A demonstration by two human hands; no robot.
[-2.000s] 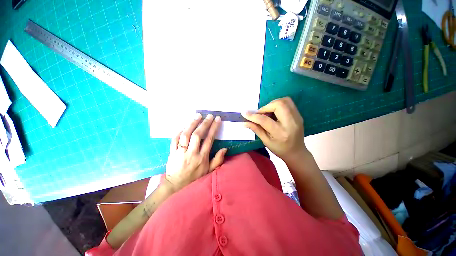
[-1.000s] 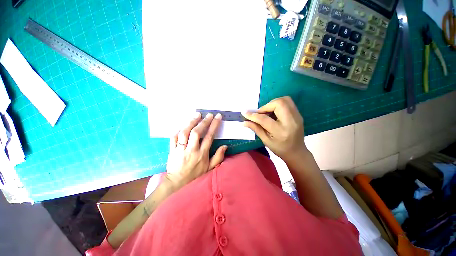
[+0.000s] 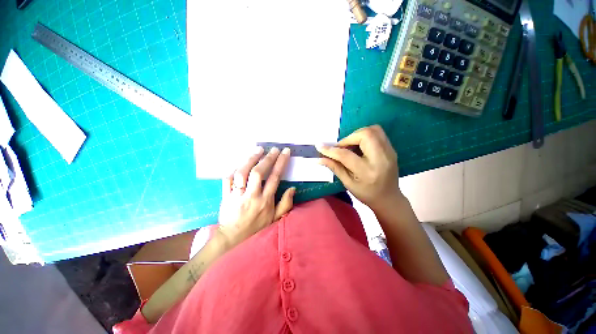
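A large white sheet [image 3: 268, 78] lies on the green cutting mat. A short dark grey steel ruler [image 3: 301, 151] lies flat across it near its lower edge. My left hand [image 3: 251, 189] is spread, its fingertips pressing on the ruler's left part and the sheet. My right hand [image 3: 366, 166] pinches at the ruler's right end with thumb and index finger. The fingers hide that end, and no pencil can be made out.
A long steel ruler [image 3: 111, 77] touches the sheet's left edge. A white card strip [image 3: 44, 107] lies farther left. To the right are a calculator [image 3: 446, 59], a slim dark tool [image 3: 514, 81], a grey metal strip [image 3: 535, 91], pliers [image 3: 559, 81] and orange-handled scissors [image 3: 589, 38].
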